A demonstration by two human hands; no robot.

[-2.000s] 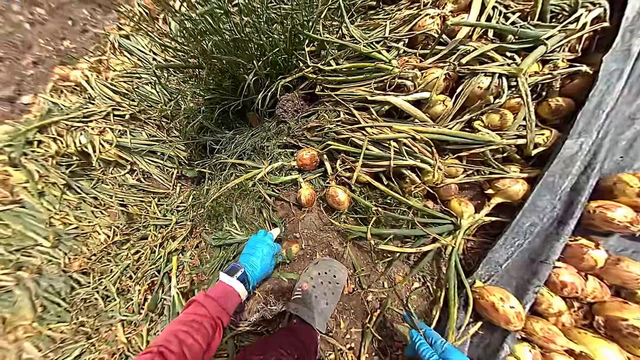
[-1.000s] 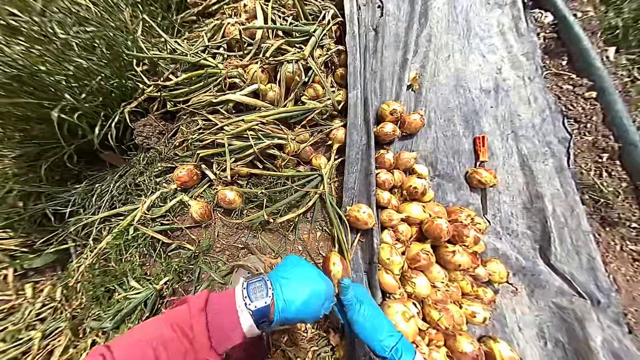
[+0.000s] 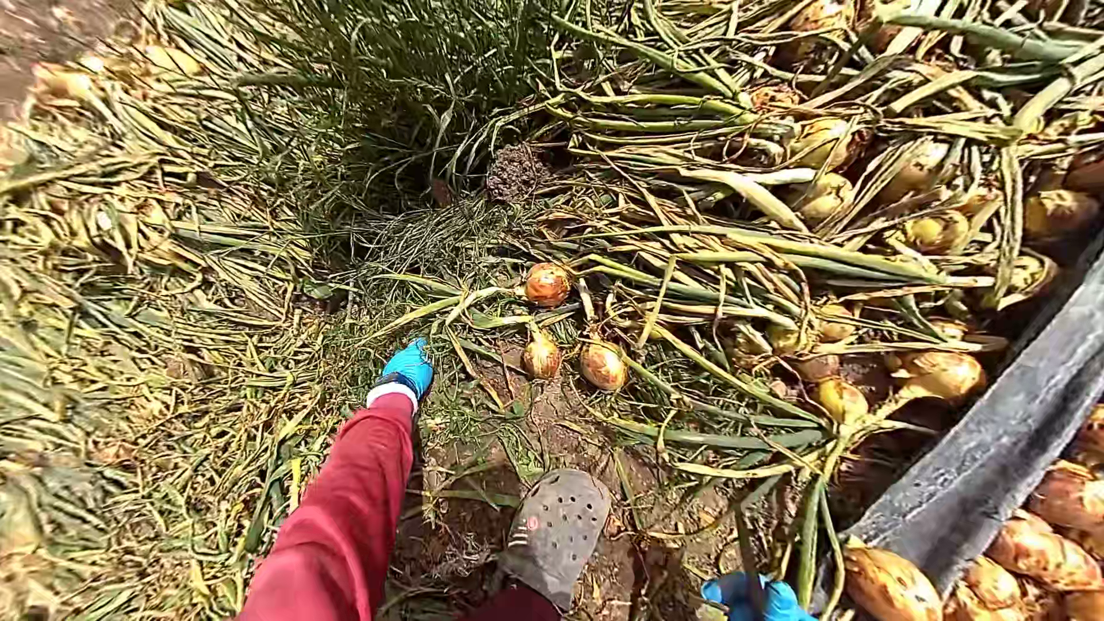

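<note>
My left hand (image 3: 408, 369), in a blue glove under a red sleeve, reaches out low over cut leaves and grass at left of centre; its fingertips are partly hidden, and I see no onion in it. Near the bottom edge my right hand (image 3: 759, 597), also blue-gloved, is closed around a dark, narrow tool (image 3: 747, 539) whose kind is unclear. Three loose onions, one (image 3: 548, 285) behind two others (image 3: 542, 356) (image 3: 604, 366), lie on the soil between the hands. Just right of my right hand, an onion (image 3: 890, 584) rests at the edge of the grey fabric sheet (image 3: 966, 466).
Many onions with long drying tops (image 3: 824, 198) lie at the upper right. Trimmed onions (image 3: 1048, 552) are heaped on the sheet at lower right. Tall grass (image 3: 414, 95) stands at the top, with cut leaves (image 3: 172, 345) spread leftward. My grey clog (image 3: 559, 535) stands on bare soil.
My left hand has moved away from my right hand, to the left. The onion seen between my hands one second ago is no longer there. The view has swung left, off most of the sheet.
</note>
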